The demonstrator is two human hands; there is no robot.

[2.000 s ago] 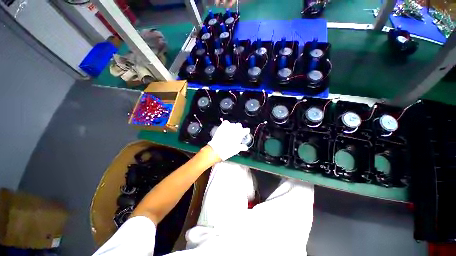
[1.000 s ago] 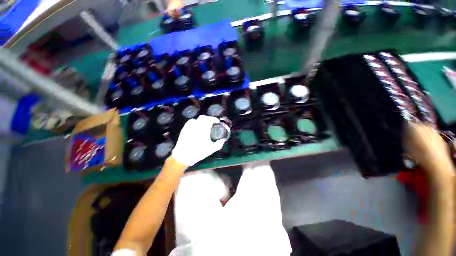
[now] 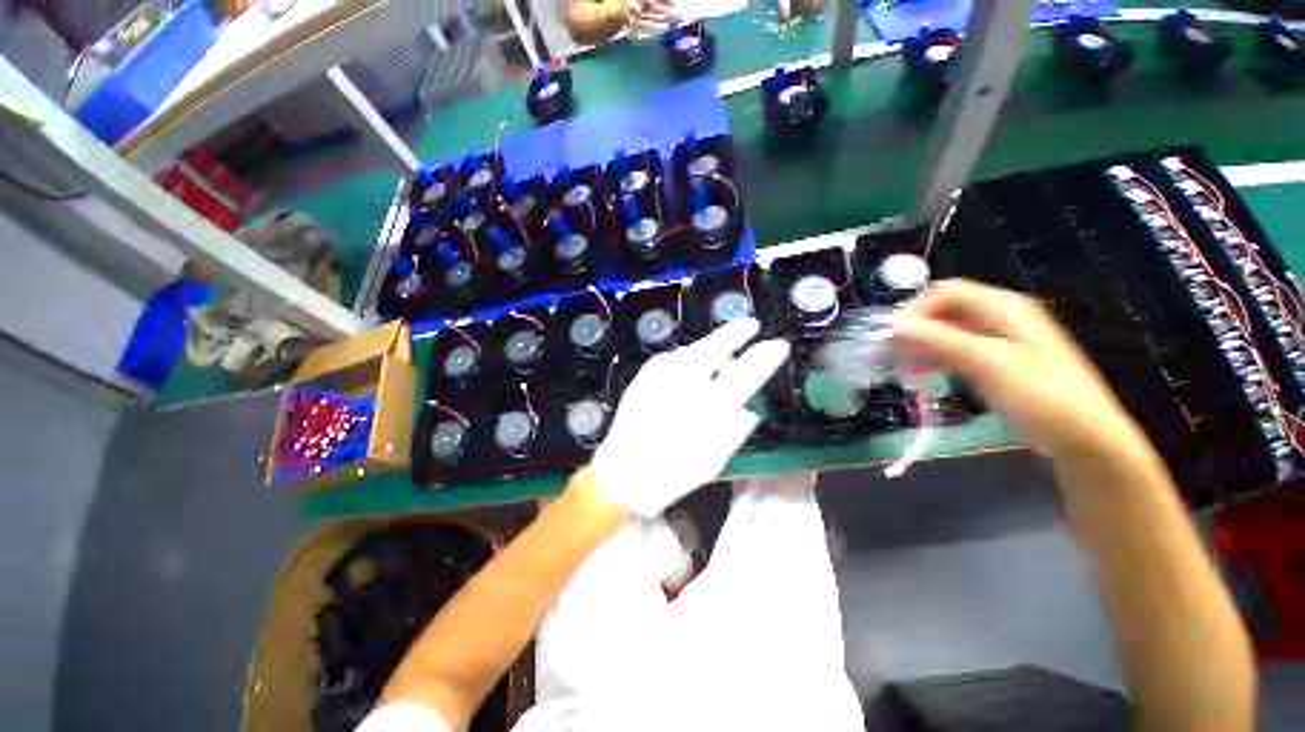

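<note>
Black housings stand in two rows on the green bench. The far row holds silver drivers [image 3: 813, 298]; the near row's left housings hold drivers [image 3: 587, 419], and green shows through a round hole [image 3: 836, 391] further right. My left hand [image 3: 680, 418], in a white glove, is over the middle of the near row with its fingers apart and nothing visible in it; it hides housings beneath. My bare right hand [image 3: 1002, 358] is blurred and pinches a silver driver [image 3: 859, 346] above the near row's right part. Wires with a white end hang below.
A long black driver tray [image 3: 1066, 265] is at the right. An open carton [image 3: 394, 408] of blue and red pieces is at the left, above a bin of black parts [image 3: 408, 586]. Finished-stage units [image 3: 573, 243] stand on a blue mat. Metal posts [image 3: 978, 107] rise behind. Another person's hand [image 3: 601, 17] is at the top.
The view has swung right since the oldest frame. My left hand has let go of the driver it held a second ago. My right hand has come from the driver tray to the near row with a driver.
</note>
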